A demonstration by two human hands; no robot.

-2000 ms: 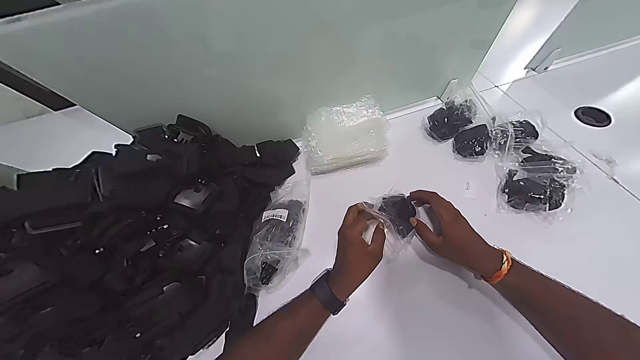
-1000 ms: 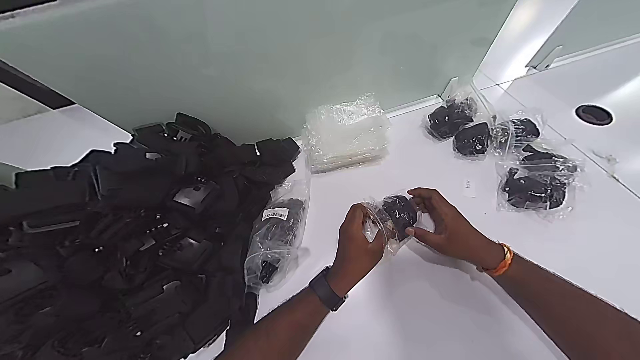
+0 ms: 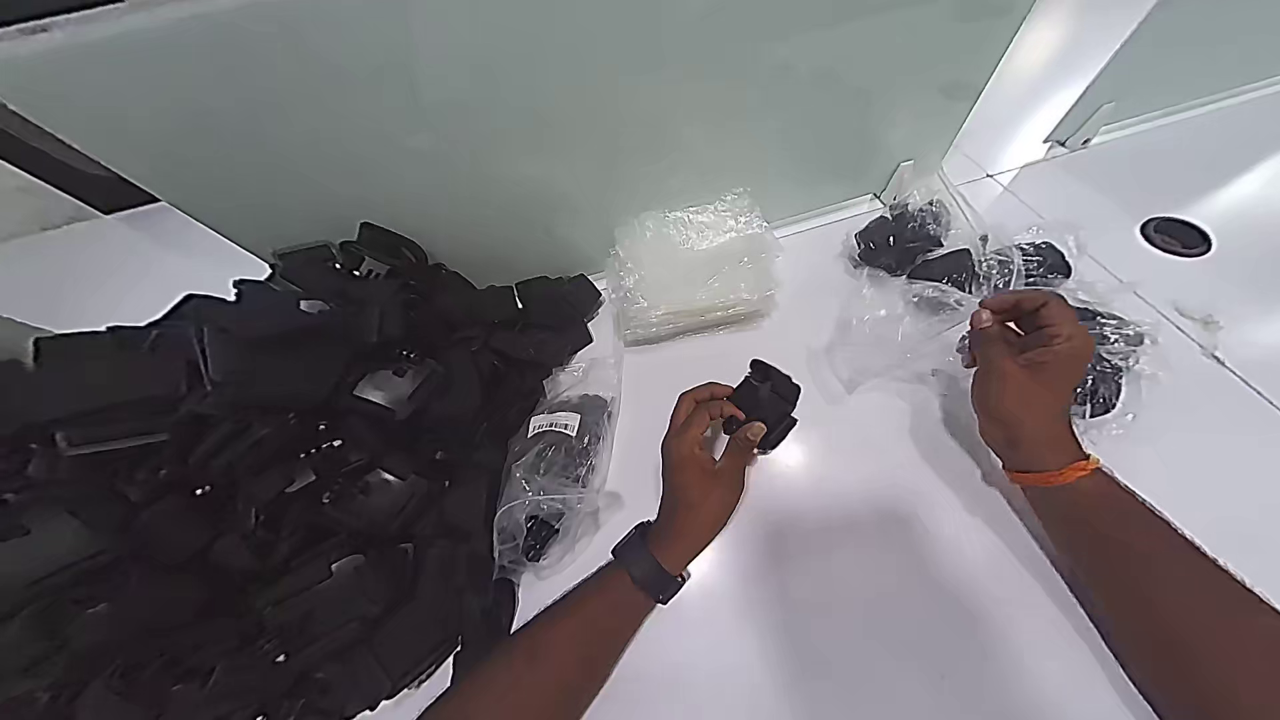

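Note:
My left hand (image 3: 708, 450), with a dark watch on its wrist, holds a small black plastic part (image 3: 765, 405) between thumb and fingers over the white table. To the right, my right hand (image 3: 1030, 365), wearing an orange wrist thread, pinches a clear plastic bag (image 3: 880, 335) by its edge. The bag hangs out to the left of the fingers and looks to hold nothing dark. Behind and beside this hand lie several clear bags with black parts (image 3: 900, 237), partly hidden by it.
A large heap of black plastic parts (image 3: 270, 480) covers the left side. Beside it lies a clear bag of black parts with a barcode label (image 3: 575, 450). A stack of clear plastic bags (image 3: 695, 270) stands against the frosted partition (image 3: 560, 110). A round black grommet (image 3: 1176, 237) sits at right.
My hands were together on the bagged black part; now they are apart. The part is out of the bag in my left hand, and my right hand has moved right with the bag.

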